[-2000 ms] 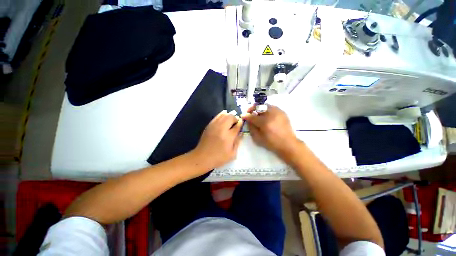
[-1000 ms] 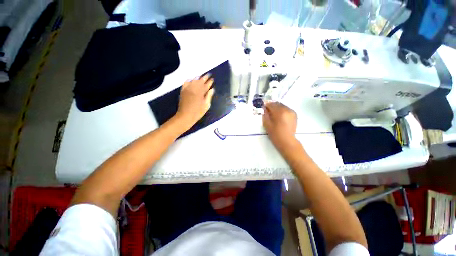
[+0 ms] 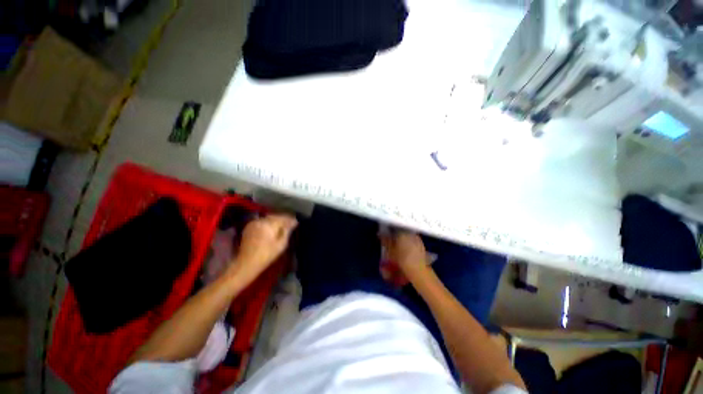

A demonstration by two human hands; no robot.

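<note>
A dark cloth panel [image 3: 339,250] hangs over my lap, below the table's front edge. My left hand [image 3: 266,240] grips its left side with closed fingers. My right hand [image 3: 402,254] is at its right side with fingers closed on the edge; the fingertips are blurred. Another dark piece [image 3: 131,265] lies on the red plastic basket [image 3: 65,346] at left. A short dark thread tail [image 3: 438,160] lies on the white table [image 3: 347,131].
A thick dark panel stack [image 3: 324,35] sits at the table's back left. The sewing machine [image 3: 574,65] stands at upper right, with small dark cut pieces [image 3: 655,235] beneath its arm. A metal-framed stool [image 3: 586,338] is at lower right. A cardboard box [image 3: 65,88] stands on the floor.
The view has swung left and down. Both hands have moved from the table and needle area to below the table edge. The dark panel beside the needle is gone from the table.
</note>
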